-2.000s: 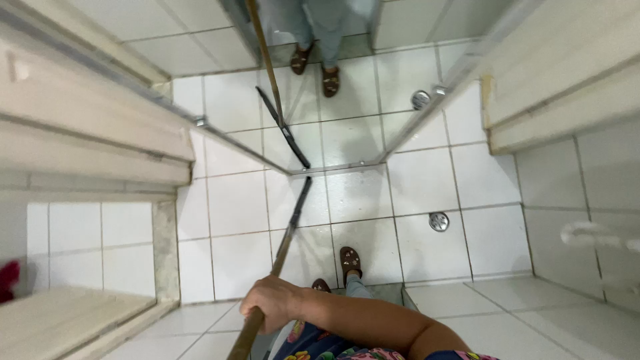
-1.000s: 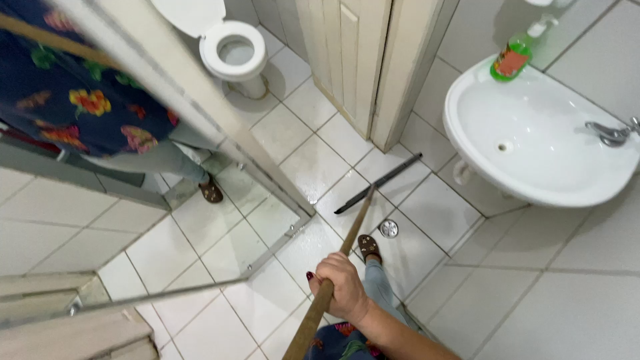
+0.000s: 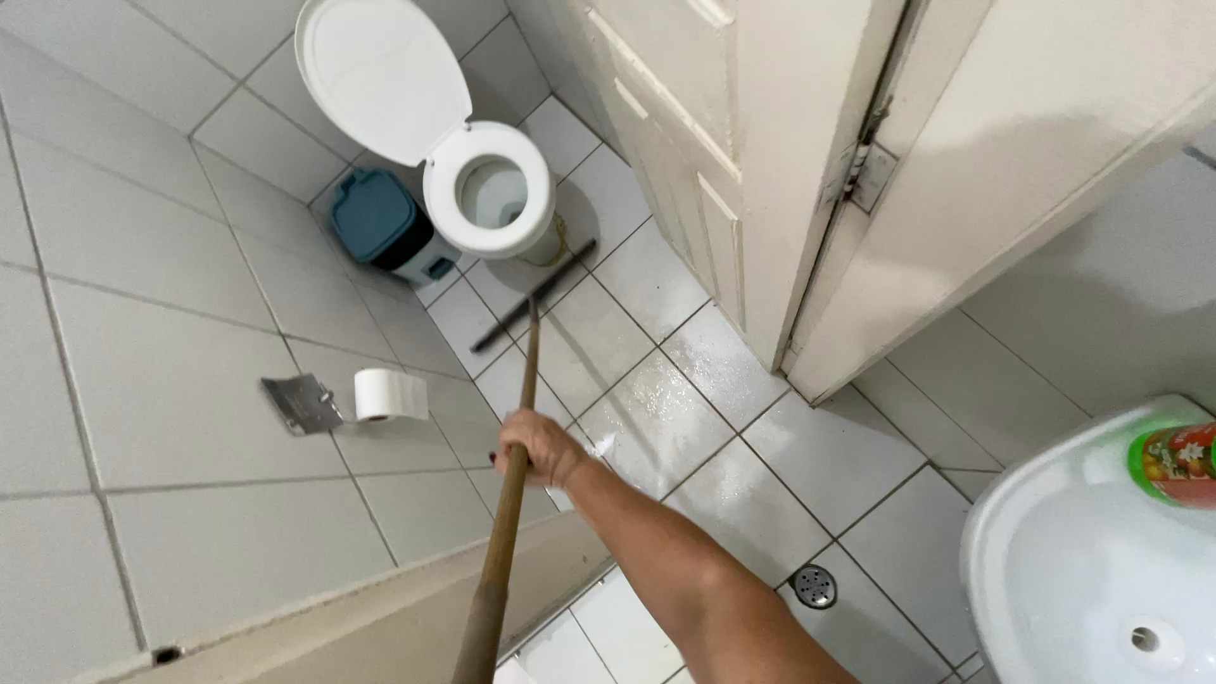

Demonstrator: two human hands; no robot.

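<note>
My right hand [image 3: 538, 448] is closed around the wooden handle [image 3: 503, 546] of a floor squeegee, about midway along the part in view. The dark squeegee blade [image 3: 560, 273] lies on the white floor tiles, just in front of the base of the toilet [image 3: 489, 190]. The toilet's lid [image 3: 385, 76] is raised and its seat is down. Wet patches shine on the tiles [image 3: 655, 399] to the right of the handle. My left hand is out of view.
A bin with a blue lid [image 3: 372, 217] stands left of the toilet. A toilet paper roll [image 3: 389, 394] hangs on the left wall. A panelled door [image 3: 693, 142] borders the floor at the right. A sink [image 3: 1054, 532] with a green bottle [image 3: 1178, 465] is at lower right, near a floor drain [image 3: 814, 586].
The squeegee blade has moved from beside the floor drain to the toilet's base, with my right hand still on the handle. The view has swung toward the toilet.
</note>
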